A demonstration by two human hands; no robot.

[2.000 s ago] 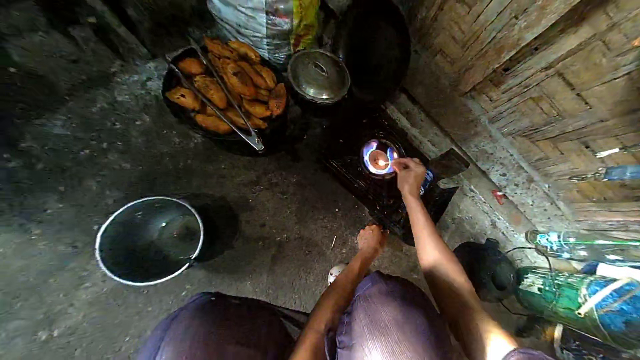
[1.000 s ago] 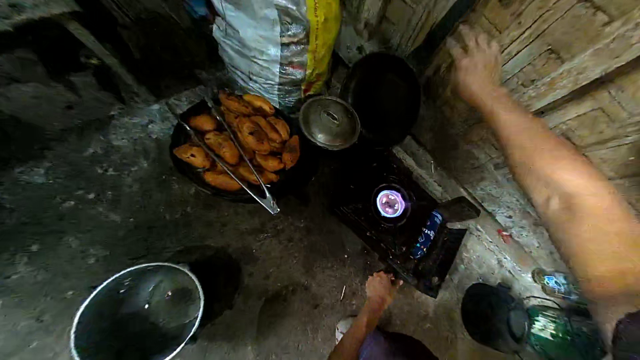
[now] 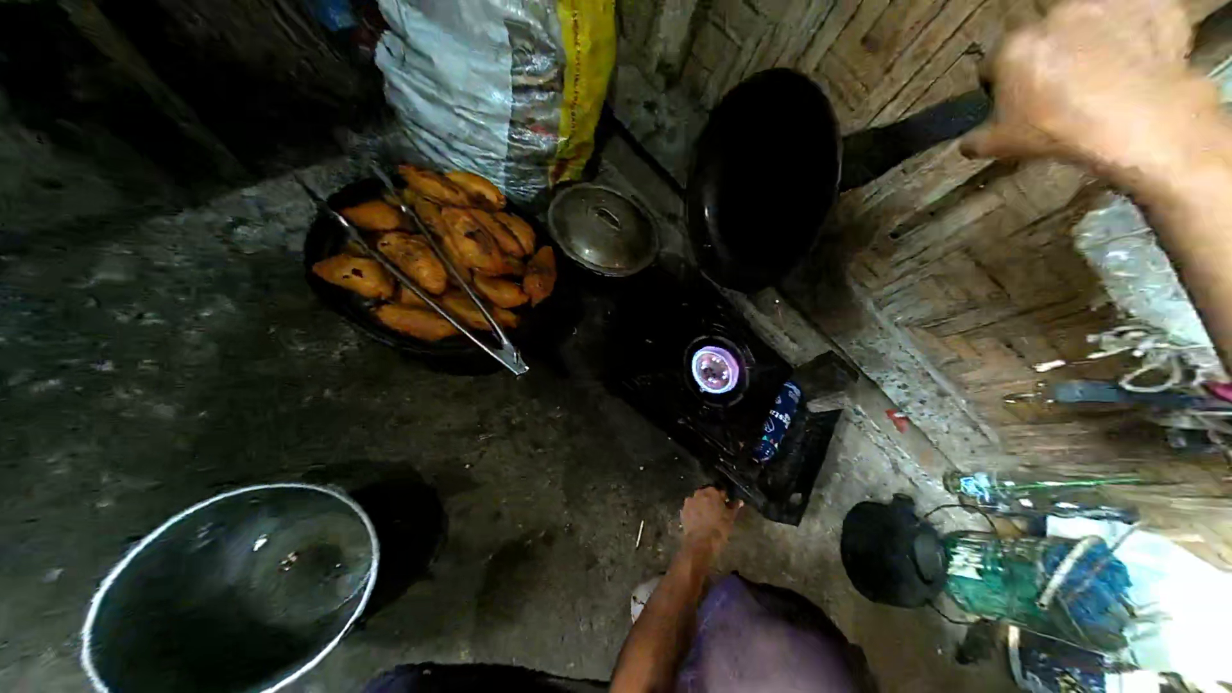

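My left hand [image 3: 710, 515] touches the front edge of a portable gas stove [image 3: 674, 395] at its control side. A burner flame [image 3: 715, 370] glows on the stove, with a blue gas canister [image 3: 779, 422] beside it. At the upper right my right hand [image 3: 1088, 82] is closed around the handle of a black frying pan [image 3: 765, 178], which hangs tilted beside the woven wall. Left of the stove, metal tongs [image 3: 438, 289] lie across browned fried pieces of food [image 3: 472, 241] in a dark pan [image 3: 337, 322].
A lidded pot [image 3: 603, 229] stands behind the stove near a white and yellow sack [image 3: 481, 87]. A large metal pot [image 3: 231, 587] is on the floor at the lower left. A black round object [image 3: 890, 551] and a green plastic bottle [image 3: 996, 576] lie at the lower right, by the woven wall [image 3: 962, 260].
My right hand has moved from the burner up to the wall side and now holds the frying pan's handle. The small flame it held at the burner is gone from view. My left hand remains at the stove's edge.
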